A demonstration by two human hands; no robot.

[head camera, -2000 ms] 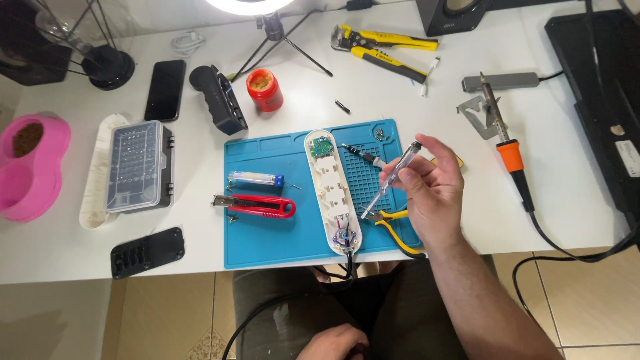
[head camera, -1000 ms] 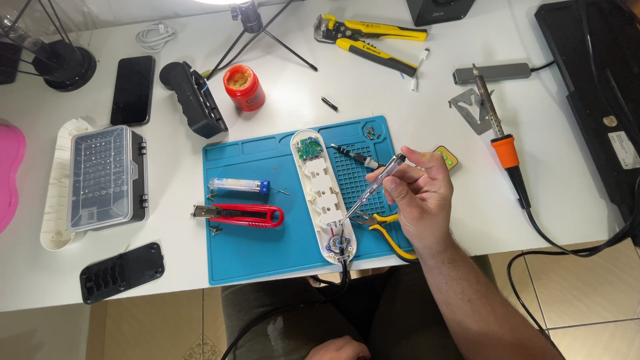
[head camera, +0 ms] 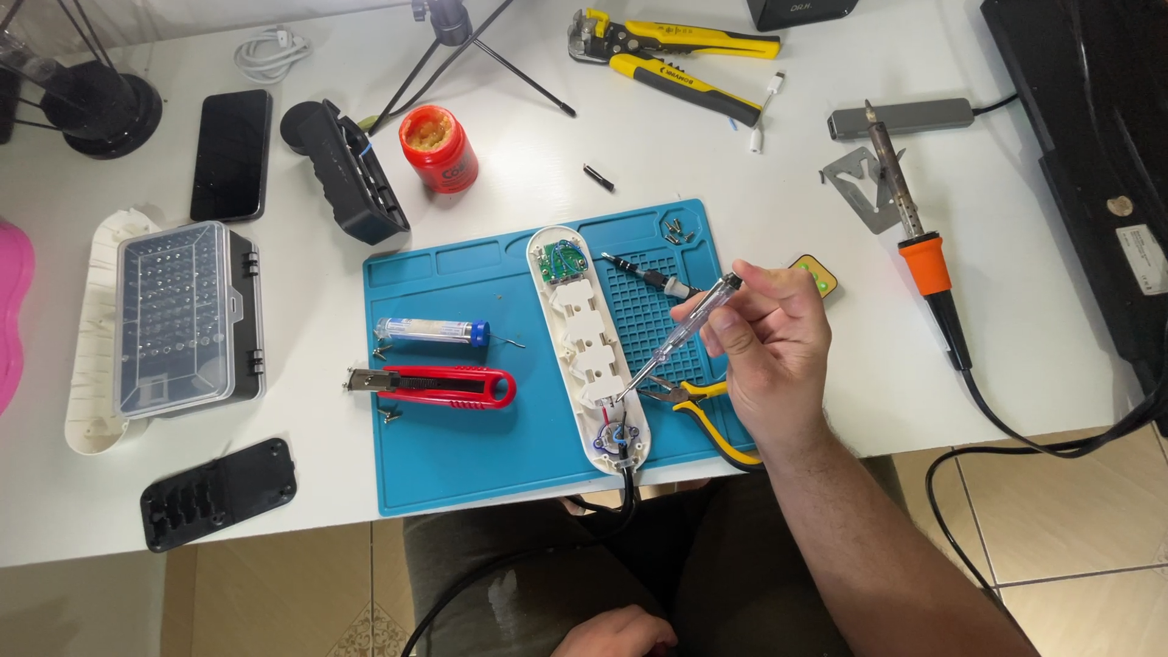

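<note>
My right hand (head camera: 771, 342) grips a clear-handled tester screwdriver (head camera: 684, 330), its tip at the wiring near the lower end of an opened white power strip (head camera: 593, 360). A green circuit board (head camera: 560, 261) sits in the strip's upper end, and a black cable leaves the lower end. The strip lies on a blue silicone mat (head camera: 465, 465). Yellow-handled pliers (head camera: 707, 429) lie right of it, below a black precision screwdriver (head camera: 648, 274). My left hand (head camera: 616, 634) rests on my thigh at the bottom edge, partly out of frame; whether it holds anything cannot be told.
On the mat's left are a solder tube (head camera: 433, 331) and a red utility knife (head camera: 447, 387). A soldering iron (head camera: 922, 246) lies at the right. Behind are a red jar (head camera: 439, 151) and wire strippers (head camera: 675, 55). A bit case (head camera: 182, 319) and phone (head camera: 232, 155) are left.
The tester screwdriver in my right hand has come to the strip's lower wiring; two seconds ago its tip was right of the strip. The view has shifted somewhat.
</note>
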